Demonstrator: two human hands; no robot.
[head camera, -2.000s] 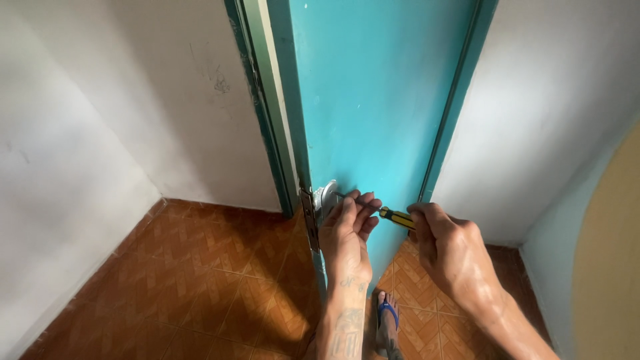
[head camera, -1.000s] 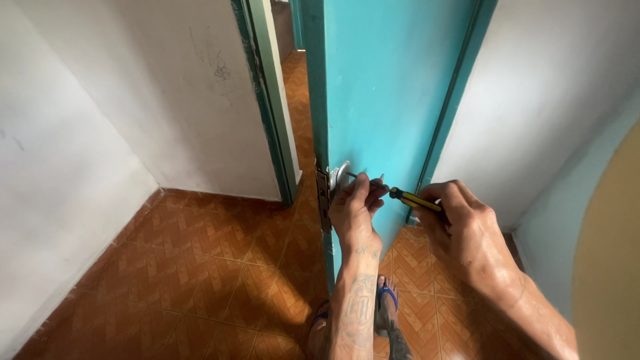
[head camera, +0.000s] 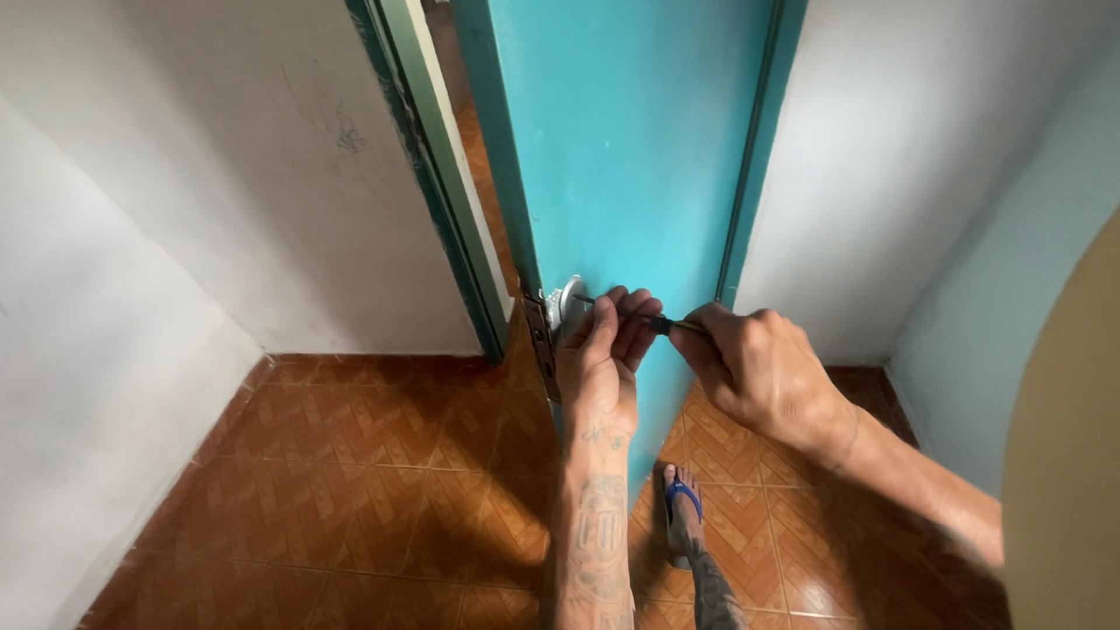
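My right hand (head camera: 766, 372) is closed around the yellow and black handle of a screwdriver (head camera: 662, 325). The shaft runs leftward through the fingers of my left hand (head camera: 608, 350), which pinch it. Its tip lies at or close to a round metal plate (head camera: 571, 299) on the turquoise door (head camera: 639, 157); whether it sits on a screw I cannot tell. A metal lock faceplate (head camera: 541, 346) is set in the door's edge, just left of my left hand. My left fingers partly cover the round plate.
The door stands ajar beside a green door frame (head camera: 437, 184). White walls (head camera: 254, 175) rise on both sides above a brown tiled floor (head camera: 350, 499). My foot in a blue flip-flop (head camera: 682, 503) is below the door. A tan curved surface (head camera: 1067, 437) fills the right edge.
The gap between door and frame widened, then narrowed again. Both hands have stayed at the round plate with the screwdriver, and the grip of my right hand has shifted over its handle.
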